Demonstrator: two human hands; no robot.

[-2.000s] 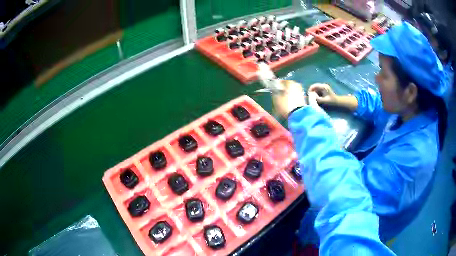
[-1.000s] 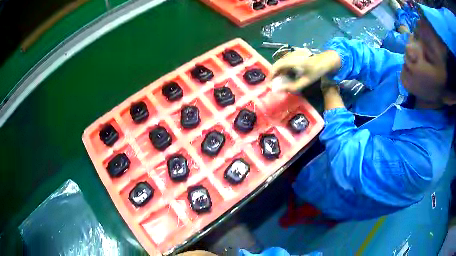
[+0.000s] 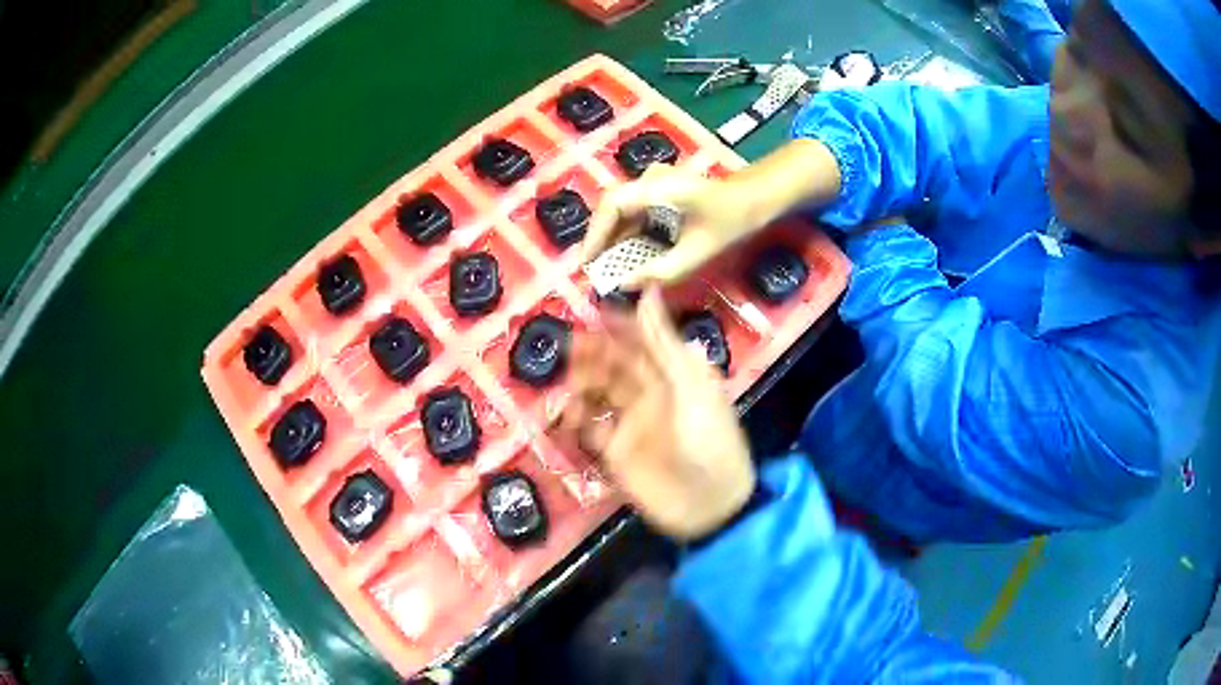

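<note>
A salmon-red tray (image 3: 222, 351) with square pockets lies on the green bench. Black watch cases without straps sit in many pockets, such as one at the left (image 3: 268, 353) and one near the front (image 3: 514, 507). My bare right hand (image 3: 656, 422) reaches in from the lower right over the tray's front right part. It is motion-blurred, with fingers bent down and thumb raised; whether it holds a case cannot be told. It hides the pockets beneath it. My left hand is out of the picture.
A co-worker in blue sits at the right; their hand (image 3: 716, 214) holds a white perforated strap (image 3: 624, 262) over the tray, close to my hand. Loose straps (image 3: 777, 96) lie behind. A clear plastic sheet (image 3: 181, 589) lies front left.
My right hand has come over the tray from the bottom of the picture. The co-worker's hand has moved left over the tray, with a strap now visible. The view has shifted slightly.
</note>
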